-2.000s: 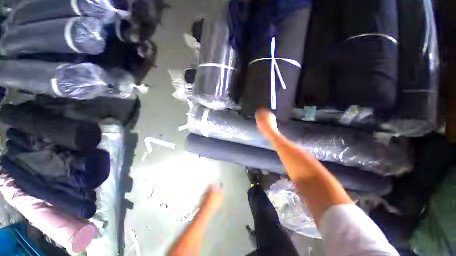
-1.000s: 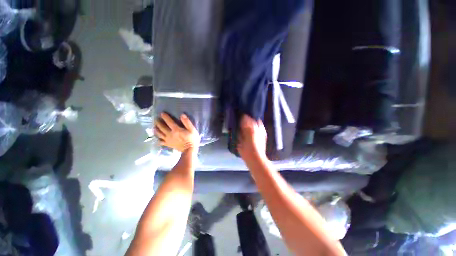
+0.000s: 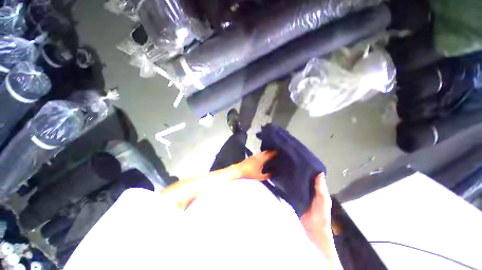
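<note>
A folded navy fabric piece (image 3: 290, 166) is held between my two hands in front of my body, at the middle of the view. My left hand (image 3: 259, 164) is at its left side, with the fingers partly behind or on the cloth. My right hand (image 3: 318, 203) grips its lower right edge, with the thumb along the side. The cloth hangs over the floor near my legs.
Dark fabric rolls (image 3: 296, 55) lie on the floor ahead, with crumpled clear plastic (image 3: 343, 82) beside them. Wrapped rolls (image 3: 58, 124) are stacked at the left. A white table or sheet (image 3: 423, 221) with a thin dark line is at the lower right. White scraps (image 3: 170, 138) lie on the floor.
My hands have come off the rolls and back toward my body, with the navy fabric now between them. The view has turned, and the white surface has appeared at the right.
</note>
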